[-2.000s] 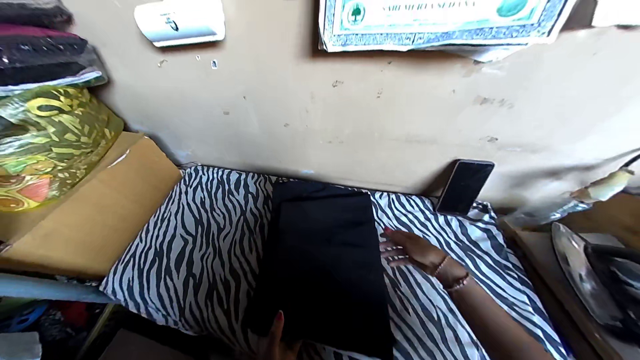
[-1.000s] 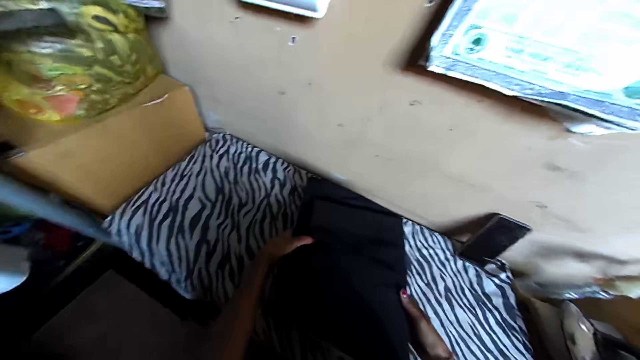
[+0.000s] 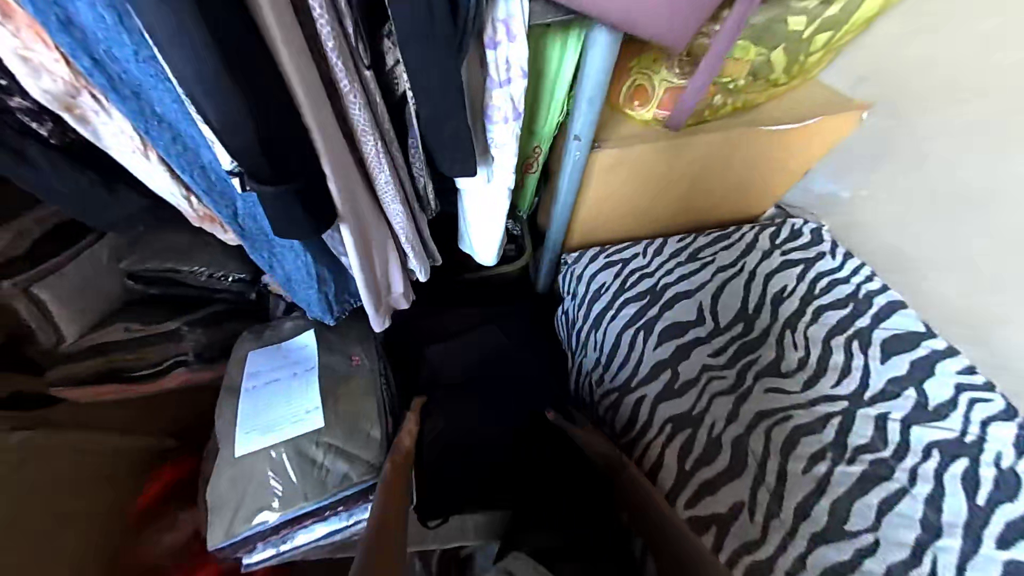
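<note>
A folded black cloth (image 3: pixel 480 408) lies low in the dark gap between a plastic-wrapped pack of clothing (image 3: pixel 348 416) and the surface covered in zebra-print fabric (image 3: pixel 720 344). My left hand (image 3: pixel 406 436) is at the left edge of the black cloth, its fingers pointing away from me. At the right edge, my right hand (image 3: pixel 588 440) is dim in shadow. Whether either hand grips the cloth or only rests against it is hard to see. A paper (image 3: pixel 280 392) with writing lies on the wrapped pack.
Several garments (image 3: pixel 376 144) hang above the gap. A pale blue pole (image 3: pixel 578 152) stands beside a cardboard box (image 3: pixel 688 176) holding a yellow patterned bag (image 3: pixel 720 72). More folded packs (image 3: pixel 152 320) lie at the left, and a wall (image 3: pixel 944 200) rises at the right.
The view has swung far left. The black cloth, earlier on the zebra-print surface with my hands on it, is now in the dark gap beside that surface, between my hands.
</note>
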